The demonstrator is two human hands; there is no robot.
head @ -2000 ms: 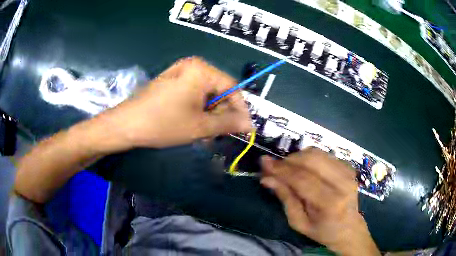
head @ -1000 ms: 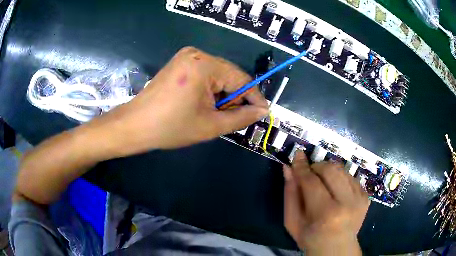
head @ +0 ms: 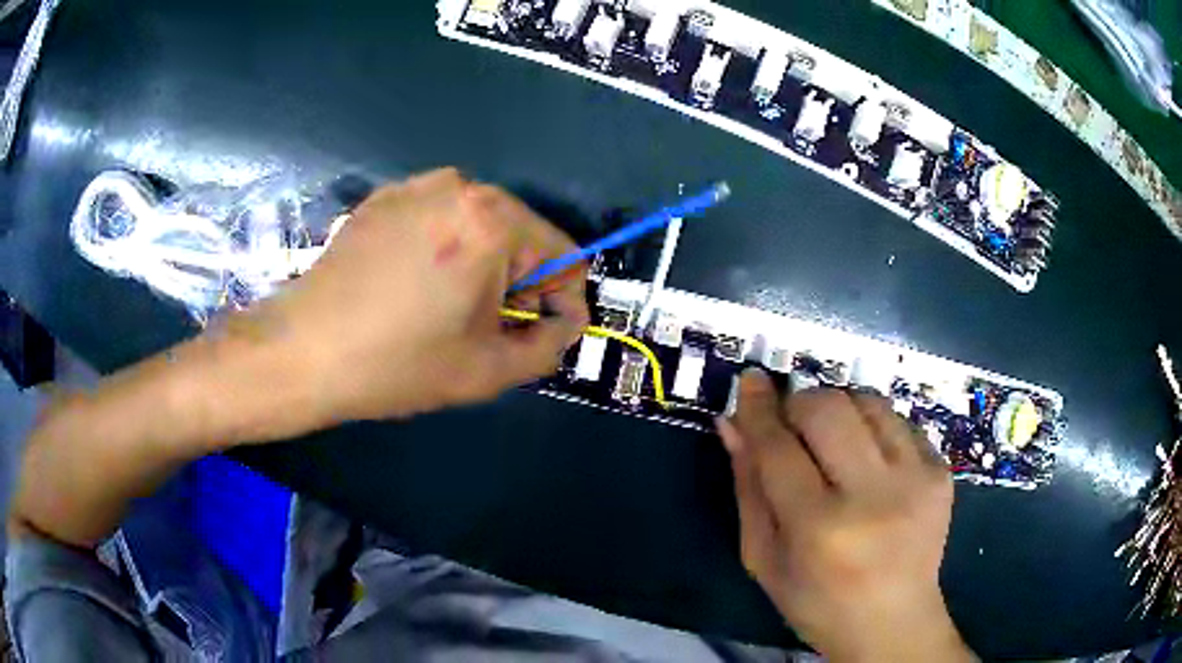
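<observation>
A power strip housing (head: 830, 350) lies before me, its left end hidden by my left hand. My left hand (head: 441, 292) is closed around the cord's wires; the blue wire (head: 635, 237) sticks out to the upper right. The yellow-green wire (head: 644, 350) curves from my fingers down into the housing. My right hand (head: 849, 492) rests on the housing's near side, fingertips on its inner parts; whether it pinches anything is hidden. A white stub (head: 664, 269) projects from the far side. A round yellow-cream component (head: 1018, 421) sits on the circuit board at the right end.
A second housing (head: 726, 97) lies farther back. A coiled white power cord (head: 110, 233) in clear plastic lies left. Copper contact strips (head: 1160, 538) are piled at the right edge. A blue-bottomed bin (head: 233, 518) is below left. A pale worn edge (head: 1050, 91) curves at upper right.
My left hand has moved left and slightly down with the wires. The near housing has turned flatter, its right end moving up. My right hand stays on the housing.
</observation>
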